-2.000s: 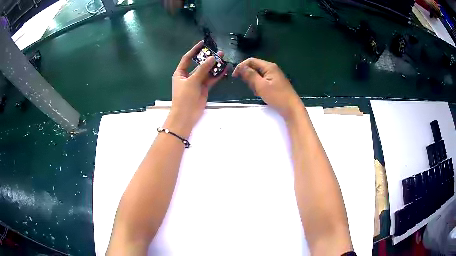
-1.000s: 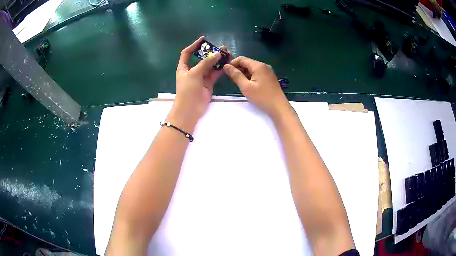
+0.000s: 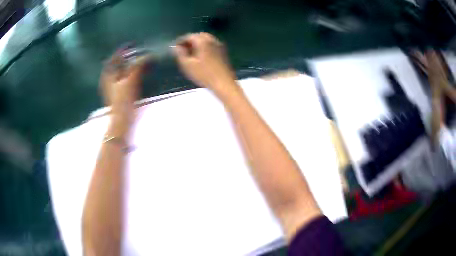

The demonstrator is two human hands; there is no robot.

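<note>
The frame is blurred by motion. My left hand (image 3: 121, 80) is raised over the green surface, beyond the far edge of the white work sheet (image 3: 185, 170). It holds the small adapter housing (image 3: 131, 53), which shows as a dark and pale smear between the fingers; its inside parts cannot be made out. My right hand (image 3: 202, 57) is to the right of it, apart from the housing, with fingers curled together. A thin pale streak shows at its fingertips; whether it holds something cannot be told.
A second white sheet (image 3: 332, 80) at the right bears rows of black case covers (image 3: 395, 135). Another person's hands and forearms (image 3: 436, 80) are beside it at the right edge. Blurred dark items (image 3: 335, 22) lie on the green bench (image 3: 270, 35) at the back.
The view has swung, so hands and sheets sit further left. My right hand has moved away from the housing, leaving a gap. Another person's hands now show at the right.
</note>
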